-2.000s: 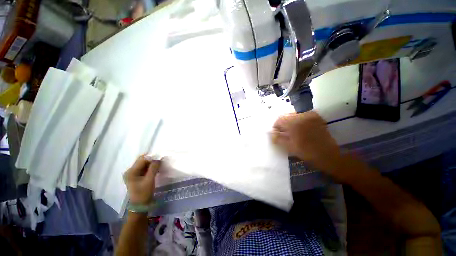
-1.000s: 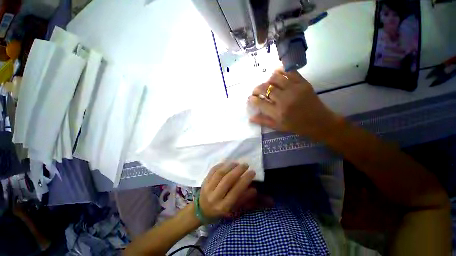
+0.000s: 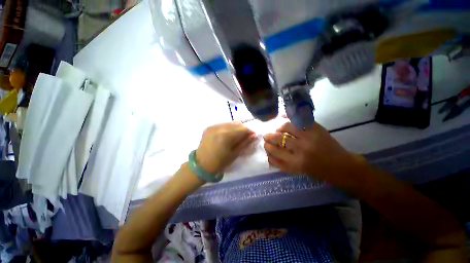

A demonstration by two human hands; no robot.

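My left hand [image 3: 222,145], with a green bangle at the wrist, pinches the white fabric [image 3: 247,165] just in front of the machine head. My right hand [image 3: 301,150], with a gold ring, holds the same fabric close beside it, below the grey attachment [image 3: 299,109]. The fingertips nearly meet. The white sewing machine head [image 3: 206,36] with its blue stripe looms large and hides the needle and presser foot. Bright glare washes out much of the fabric outline.
Overlapping white cut pieces [image 3: 56,128] hang over the left table edge. A smartphone [image 3: 406,92] lies on the right of the bed, with red-handled snips [image 3: 456,105] beyond it. A ruler-marked grey edge [image 3: 247,191] runs along the front.
My left hand has moved up from the table's front edge to beside my right hand, taking the fabric nearer the needle area. The machine head looks larger and closer.
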